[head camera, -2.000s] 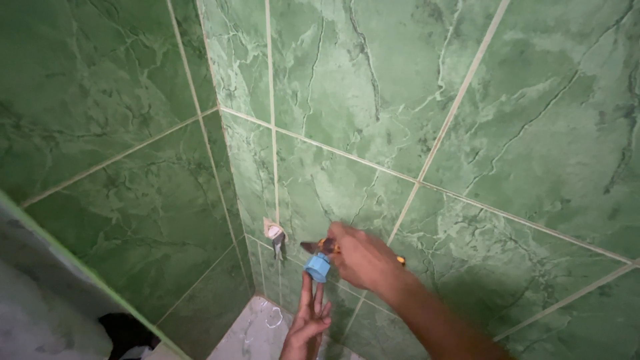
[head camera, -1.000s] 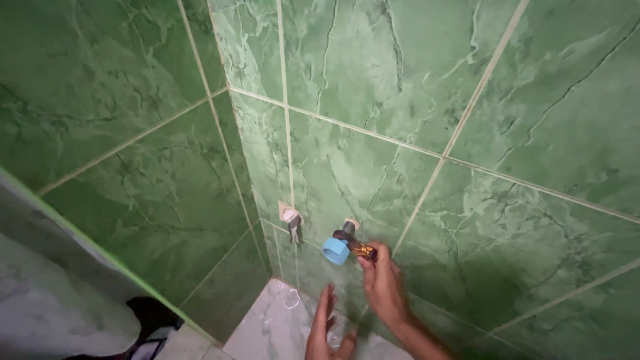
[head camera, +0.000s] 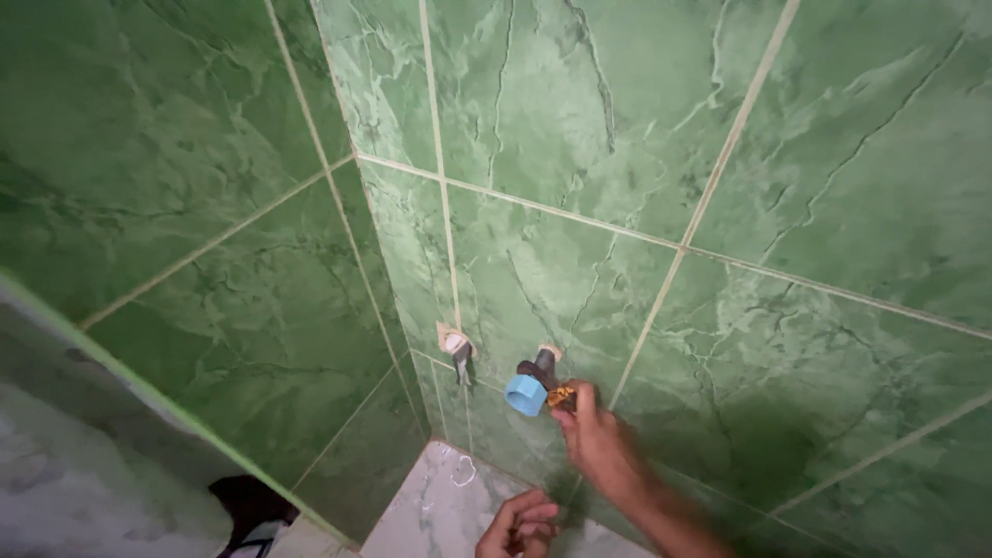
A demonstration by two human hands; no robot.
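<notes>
A dark pipe fitting (head camera: pixel 547 361) sticks out of the green tiled wall, with a light blue plastic nut (head camera: pixel 526 394) on its near end. Just right of the nut, my right hand (head camera: pixel 593 434) has its fingers closed on a dark, orange-marked part (head camera: pixel 563 397) at the fitting; whether this is a tool or a valve handle cannot be told. My left hand (head camera: pixel 521 524) is below, off the fitting, its fingers loosely curled and nothing visible in them. To the left, a second pipe outlet (head camera: pixel 457 345) with a grey piece hanging from it comes out of the wall.
Green marbled tiles (head camera: pixel 542 93) meet at a corner on the left. Below is a pale marbled floor (head camera: pixel 422 504) with a white looped thing (head camera: pixel 463 470) on it. A green-edged partition (head camera: pixel 178 415) runs along the lower left, with a dark object (head camera: pixel 252 504) beyond it.
My left hand has come away from the blue nut and dropped below it. My right hand has moved from above the nut to its right side.
</notes>
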